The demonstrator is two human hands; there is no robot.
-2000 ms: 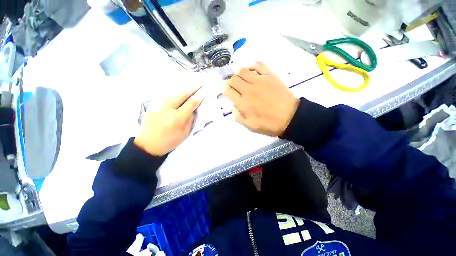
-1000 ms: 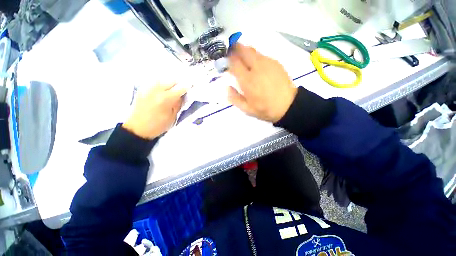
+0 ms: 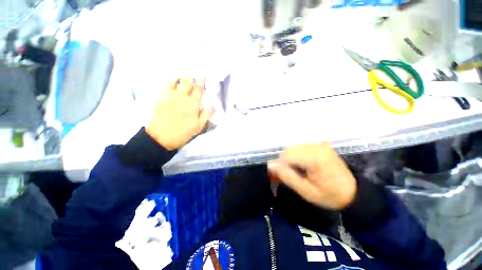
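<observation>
My left hand (image 3: 181, 112) lies on the white table, fingers over white fabric that blends into the table. A small grey strip (image 3: 225, 92) shows just right of its fingers. Whether the fingers grip the cloth is hard to tell. My right hand (image 3: 316, 174) is blurred, in front of the table's front edge above my lap, with fingers partly curled; I cannot tell if it holds anything. The presser foot area (image 3: 285, 45) of the sewing machine is blurred at the top, apart from both hands.
Scissors with green and yellow handles (image 3: 392, 87) lie on the table at right, small dark tools beyond. A grey curved piece (image 3: 84, 82) lies at left. A blue crate (image 3: 196, 208) with white cloth (image 3: 148, 234) is below. Grey panels (image 3: 446, 203) hang at lower right.
My right hand has left the needle area and moved down to the table's front edge. My left hand stays on the table left of the needle. The camera view has shifted.
</observation>
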